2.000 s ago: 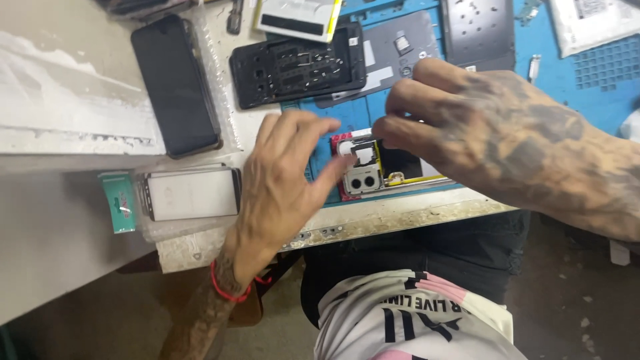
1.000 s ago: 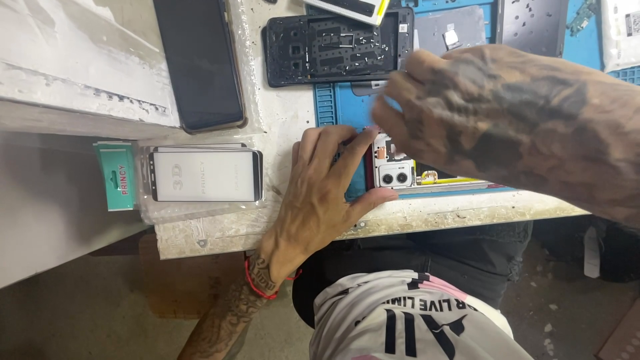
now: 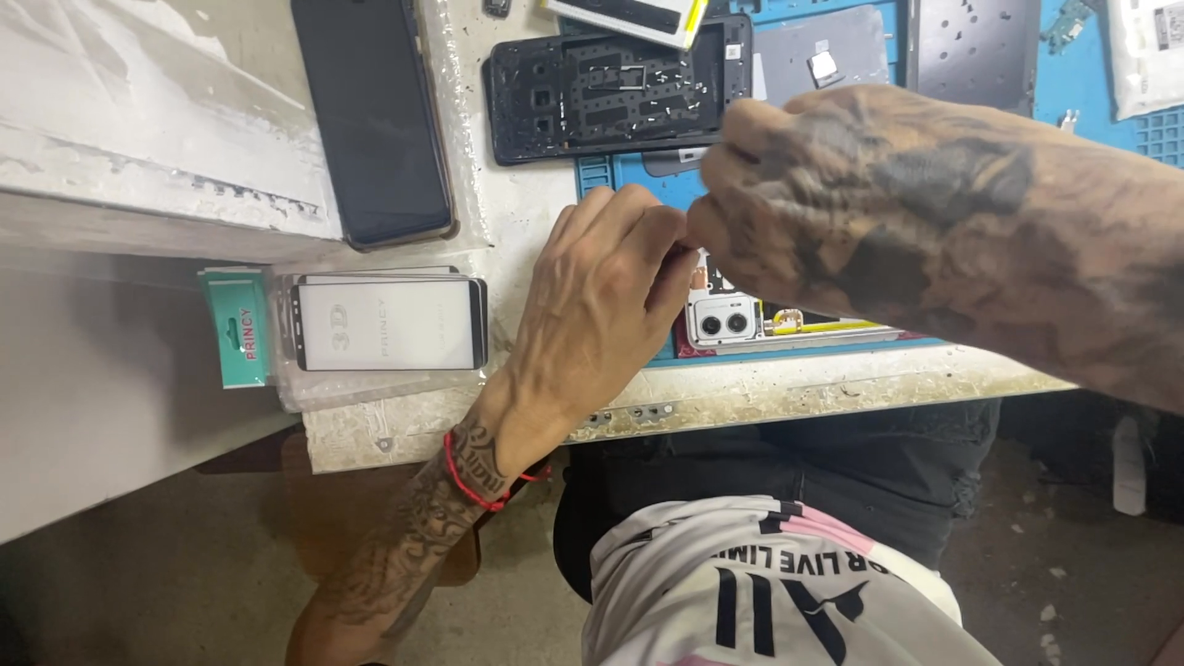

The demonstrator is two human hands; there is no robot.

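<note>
An opened smartphone (image 3: 735, 324) with a two-lens camera module and a yellow-edged part lies on the blue work mat near the bench's front edge. My left hand (image 3: 601, 287) is at its left end, fingers curled, thumb and fingertips close to the phone's upper left corner. Over the phone's upper part is my right hand (image 3: 786, 203), its fingers bent and meeting the left fingertips. What either set of fingertips touches or holds is hidden, and so is much of the phone.
Above my hands lie a black phone frame (image 3: 638, 88), a battery (image 3: 638, 14) and a grey panel (image 3: 823, 46). A dark phone (image 3: 375, 120) rests on bubble wrap at the upper left. Packaged screen protectors (image 3: 388, 324) sit left of my left hand on the bench (image 3: 425, 421).
My left hand's fingers, spread apart in the earlier frames, are now curled and close to my right fingertips. The view has shifted somewhat.
</note>
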